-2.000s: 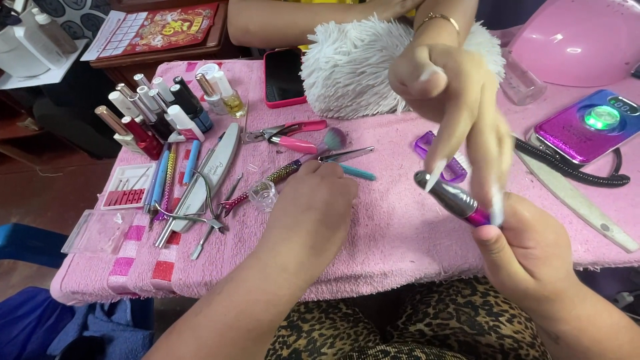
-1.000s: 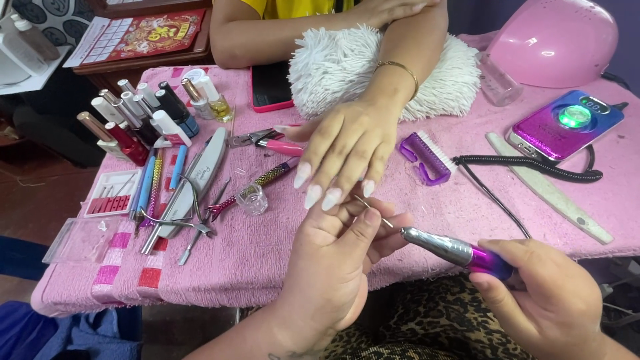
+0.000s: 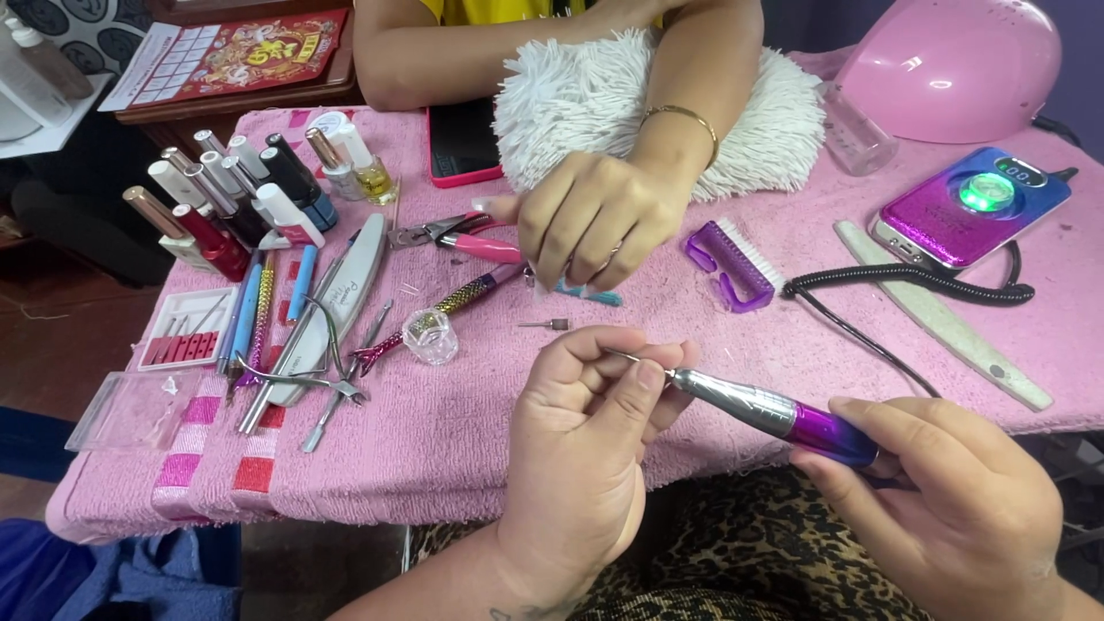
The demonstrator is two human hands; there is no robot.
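Note:
My right hand (image 3: 940, 492) holds the purple and blue end of an electric nail drill handpiece (image 3: 768, 410), whose silver tip points left. With thumb and fingers, my left hand (image 3: 595, 431) pinches a thin metal drill bit (image 3: 623, 354) at that tip; whether the bit sits fully in the handpiece cannot be seen. Just beyond my left hand, another drill bit (image 3: 552, 324) with a brown barrel lies on the pink towel (image 3: 414, 457). Above it hangs another person's hand (image 3: 595, 216), with long pale nails and curled fingers. The drill's control unit (image 3: 975, 207) shows a green light at the right.
Nail polish bottles (image 3: 224, 185), a file (image 3: 336, 310), cuticle nippers (image 3: 328, 379) and a small glass cup (image 3: 429, 336) stand or lie at left. A purple nail brush (image 3: 733, 263), a coiled cable (image 3: 906, 276) and a pale file (image 3: 940, 315) lie at right. A fluffy white cushion (image 3: 561, 112) supports the other person's arm.
My left hand has come from the tools on the towel to the handpiece tip. The other person's hand has drawn back from the handpiece, and its fingers have curled since one second ago.

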